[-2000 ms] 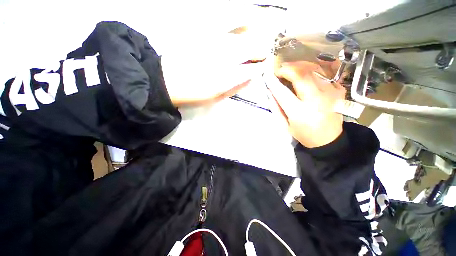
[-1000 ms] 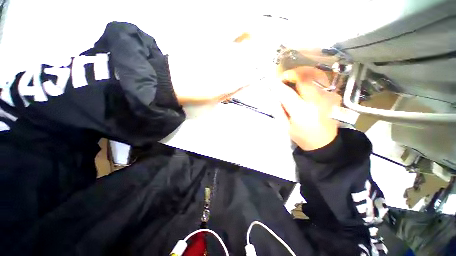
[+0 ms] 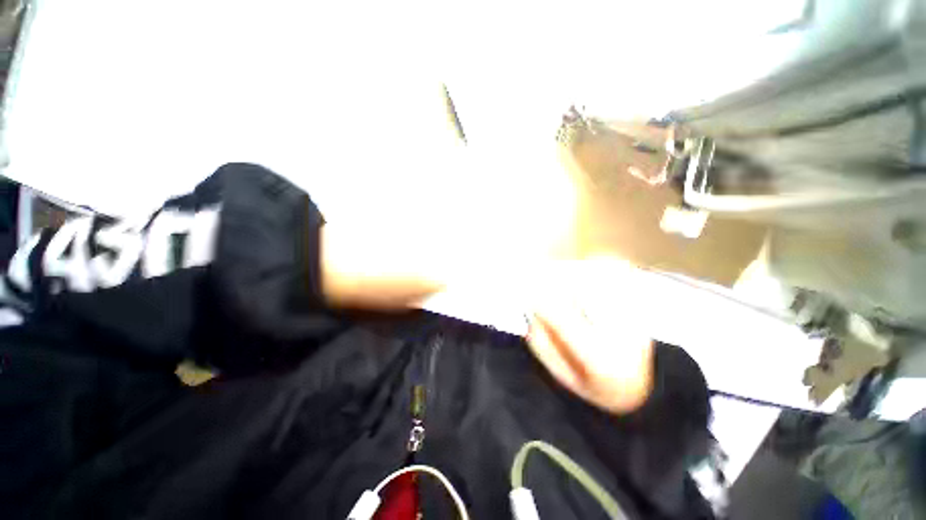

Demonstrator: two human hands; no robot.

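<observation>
The picture is overexposed and blurred. My left hand (image 3: 381,274) shows as a wrist and pale hand over the white table near its front edge; its fingers are lost in glare. My right hand (image 3: 599,335) is at the front edge of the table, right of my left hand; its fingers are washed out too. Whether either hand holds cloth cannot be told. Tan-brown cloth (image 3: 635,198) shows beside and below the presser foot area (image 3: 682,163) of the sewing machine (image 3: 812,132), above my right hand.
The white table (image 3: 203,91) spreads ahead and left. A thin dark object (image 3: 454,114) lies on it. Small brown scraps (image 3: 828,371) are at the right table edge. White cables (image 3: 426,475) hang on my chest. Grey cloth (image 3: 863,457) is at the lower right.
My right hand has moved from the machine's needle area down to the table's front edge. My left arm has shifted lower. More tan cloth shows near the machine.
</observation>
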